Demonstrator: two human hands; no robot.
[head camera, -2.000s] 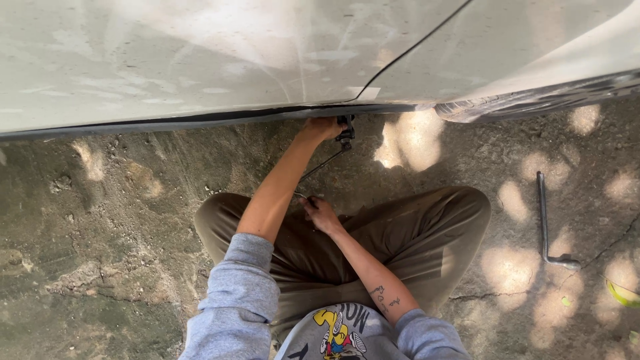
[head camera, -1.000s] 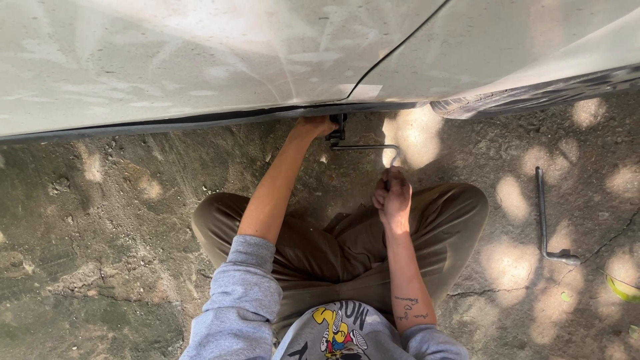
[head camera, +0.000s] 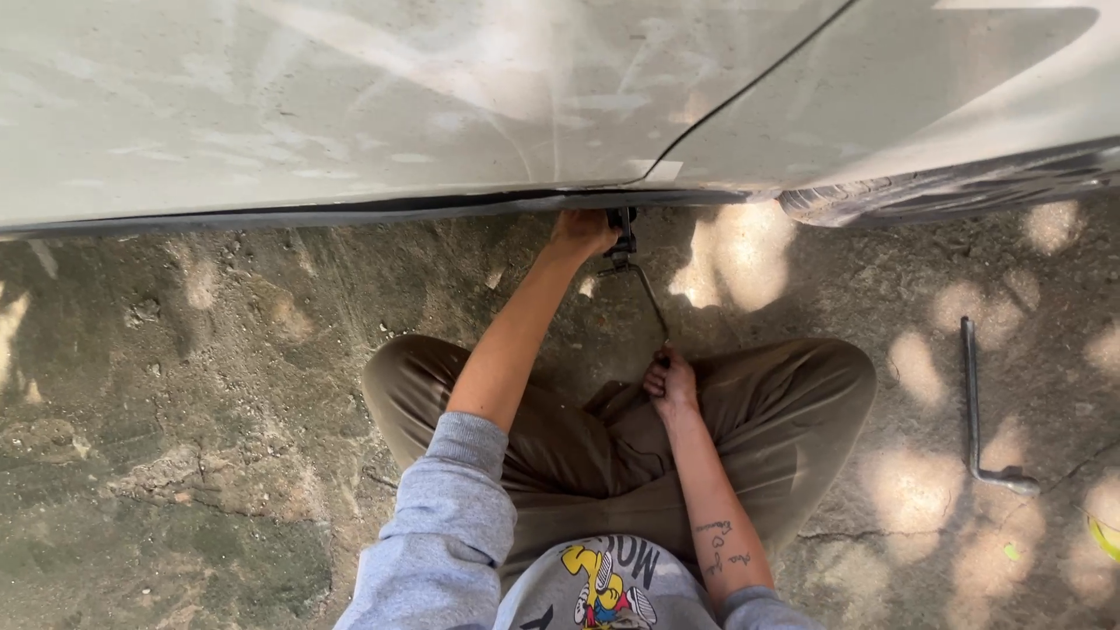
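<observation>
Under the sill of a pale car (head camera: 394, 105) stands a dark car jack (head camera: 622, 241), its upper part hidden by the sill. My left hand (head camera: 584, 234) grips the jack's side just below the sill; the fingertips are partly hidden. A thin metal crank handle (head camera: 649, 297) runs from the jack down toward my lap. Around the near end of that crank my right hand (head camera: 671, 380) is closed, above my crossed legs.
An L-shaped lug wrench (head camera: 971, 398) lies on the rough concrete ground (head camera: 219, 367) at the right. The car's tyre (head camera: 840, 199) is at the upper right, beyond the jack. A yellow-green leaf (head camera: 1104, 535) lies at the right edge.
My right hand, on the crank handle, went from the left over to the right, then came back somewhat left and nearer my lap. The crank has turned with it. My left hand stays at the jack.
</observation>
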